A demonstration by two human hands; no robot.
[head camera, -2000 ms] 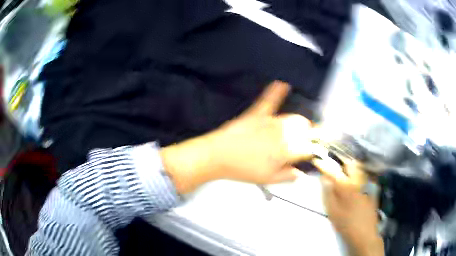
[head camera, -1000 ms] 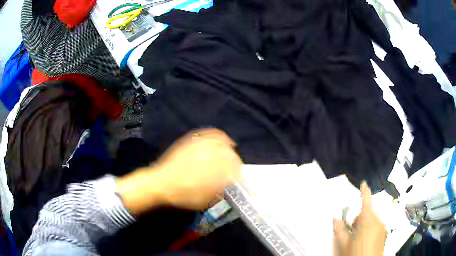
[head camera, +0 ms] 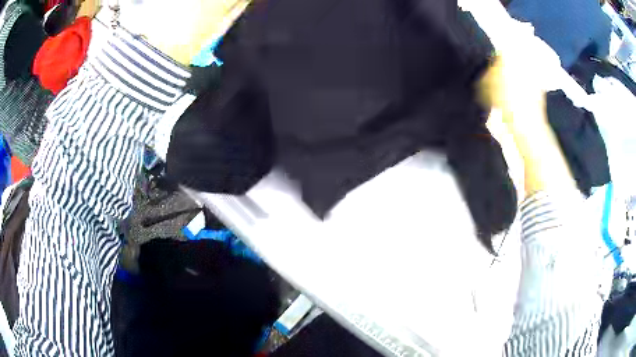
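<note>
A large black cloth garment (head camera: pixel 335 77) fills the upper middle, blurred, its lower edge hanging in points over the white machine table (head camera: pixel 390 258). My left hand (head camera: pixel 199 26) is at the top left beside the cloth's upper edge. It is washed out and partly cut off by the frame, so its grip cannot be told. My right hand (head camera: pixel 501 87) is at the cloth's right side, blurred, its fingers closed on the cloth and partly hidden by it.
The white sewing machine body with a blue stripe (head camera: pixel 611 223) is at the far right. A ruler (head camera: pixel 373 328) runs along the table's front edge. Red cloth (head camera: pixel 61 57) and other fabric lie at the left. More black cloth (head camera: pixel 577 136) lies right of my right forearm.
Both hands have moved up and away from the front of the table, the left to the top left. The garment's near edge has changed shape, and more white table shows at the front left.
</note>
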